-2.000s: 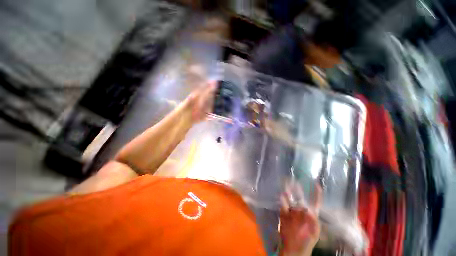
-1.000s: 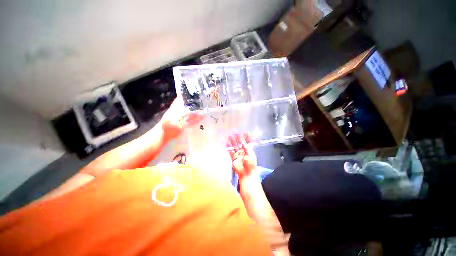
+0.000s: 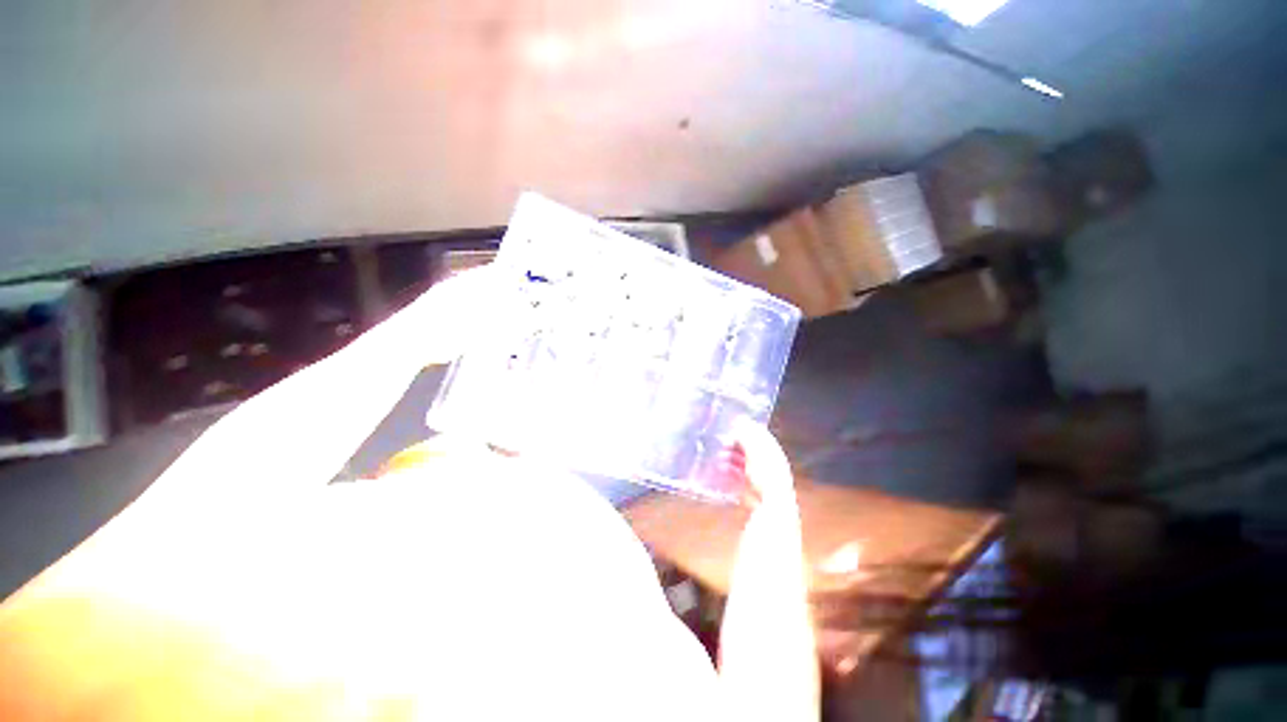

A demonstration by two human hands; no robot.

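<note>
The clear blister tray (image 3: 635, 353) is held up in front of me, tilted down to the right, and washed out by glare. A few small dark marks show in its left part; I cannot tell what they are. My left hand (image 3: 473, 303) is at its left edge, overexposed, with the fingers hard to make out. My right hand (image 3: 755, 466) grips its lower right corner, with reddish fingertips showing through the clear plastic.
Black trays (image 3: 233, 332) lie in a row along the pale wall. A white bin (image 3: 85, 367) with dark contents is at the far left. Brown cartons (image 3: 805, 261) stand at the back right. A wooden shelf unit (image 3: 889, 529) is below right, with papers and other items near it.
The view has swung towards the wall and cartons. The tray has tilted down to the right, and my right hand has moved from its lower edge to its right corner. The glare is stronger.
</note>
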